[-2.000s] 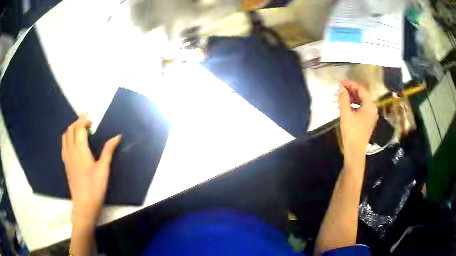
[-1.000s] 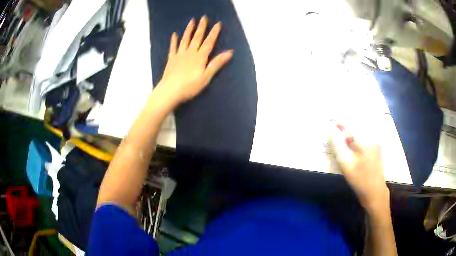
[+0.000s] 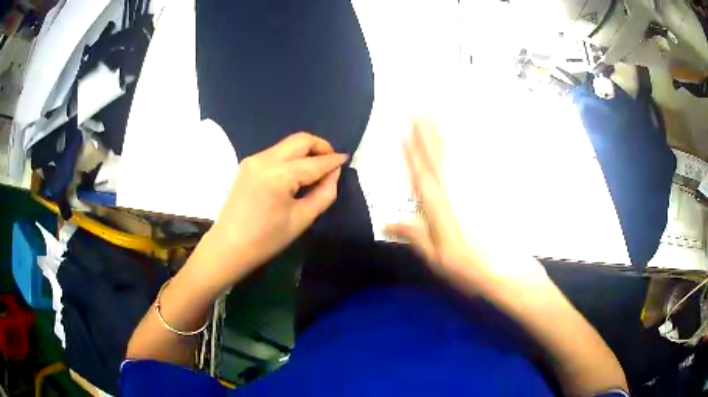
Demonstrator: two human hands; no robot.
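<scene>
A large dark cloth panel [image 3: 283, 70] lies on the white table [image 3: 175, 132] and hangs over its front edge. My left hand [image 3: 291, 190] pinches the panel's right edge between thumb and fingers. My right hand [image 3: 439, 209] is to the right over the white table, fingers extended, blurred by glare, touching no cloth that I can see. A second dark panel [image 3: 633, 167] lies at the right, beside the small shiny machine parts [image 3: 602, 85] in bright glare.
White and dark cut pieces [image 3: 101, 89] are heaped at the left table edge. A yellow bar [image 3: 116, 235] runs below them, near a blue object [image 3: 29, 260]. A white cord [image 3: 687, 329] hangs at the lower right. The table's front edge crosses the view.
My left hand has gone from lying flat on the panel to pinching its right edge nearer me. My right hand has moved left. The panel's lower part has shifted.
</scene>
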